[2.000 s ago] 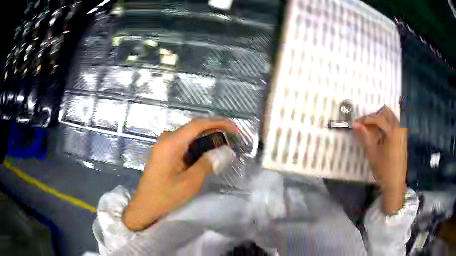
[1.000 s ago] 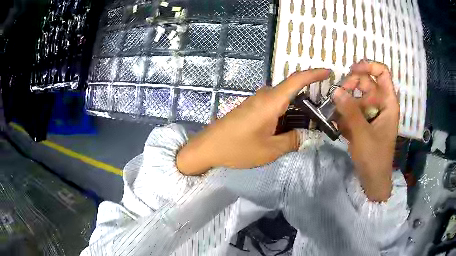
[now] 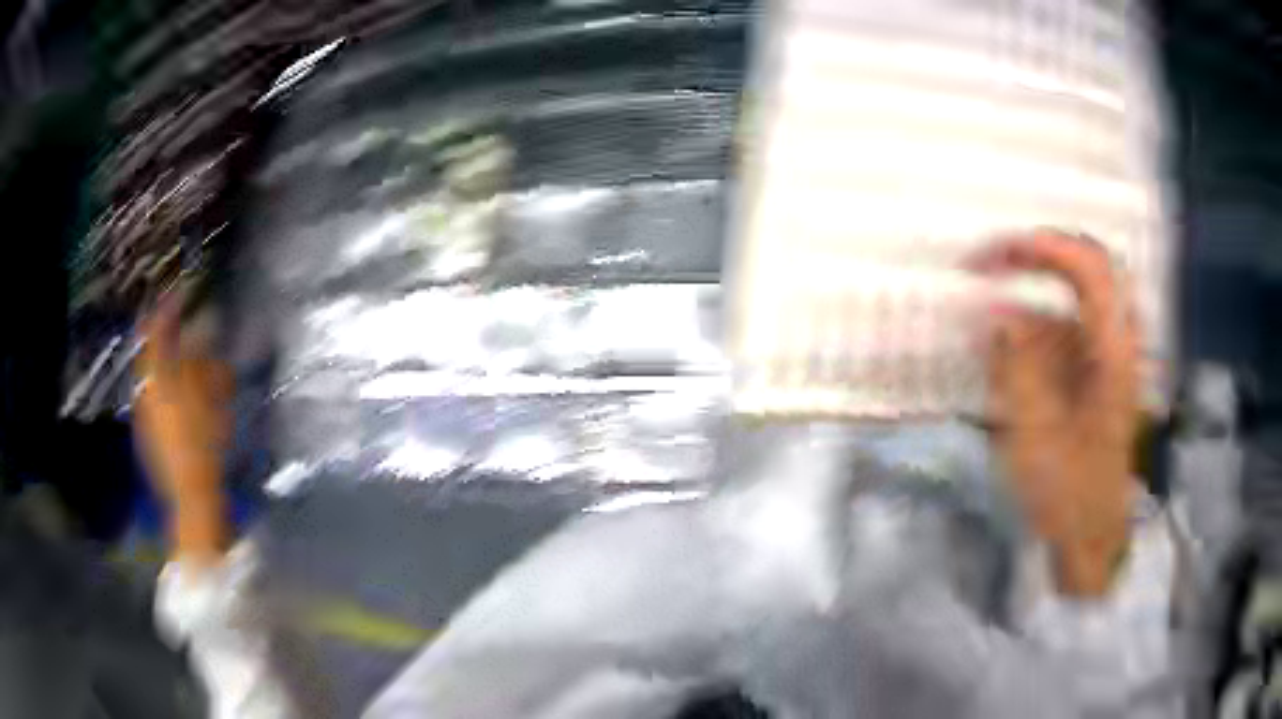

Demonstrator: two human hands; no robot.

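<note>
The frame is badly blurred. My left hand (image 3: 190, 421) is at the far left, by the near end of the dark filled parts tray (image 3: 169, 183); its fingertips are smeared and I cannot tell whether it holds anything. My right hand (image 3: 1062, 379) is over the near right part of the white slotted parts tray (image 3: 872, 211), its fingers curled. Something pale shows between its thumb and fingers, too blurred to name. The black-and-metal part cannot be made out.
The shiny blister tray (image 3: 534, 379) lies between the dark tray and the white tray, with pale yellowish pieces (image 3: 471, 176) in its far pockets. Grey floor with a yellow line (image 3: 359, 622) shows at the lower left. My smock fills the bottom middle.
My left hand has moved from beside my right hand far left to the dark tray. My right hand stays over the white tray. The black-and-metal part no longer shows between the hands.
</note>
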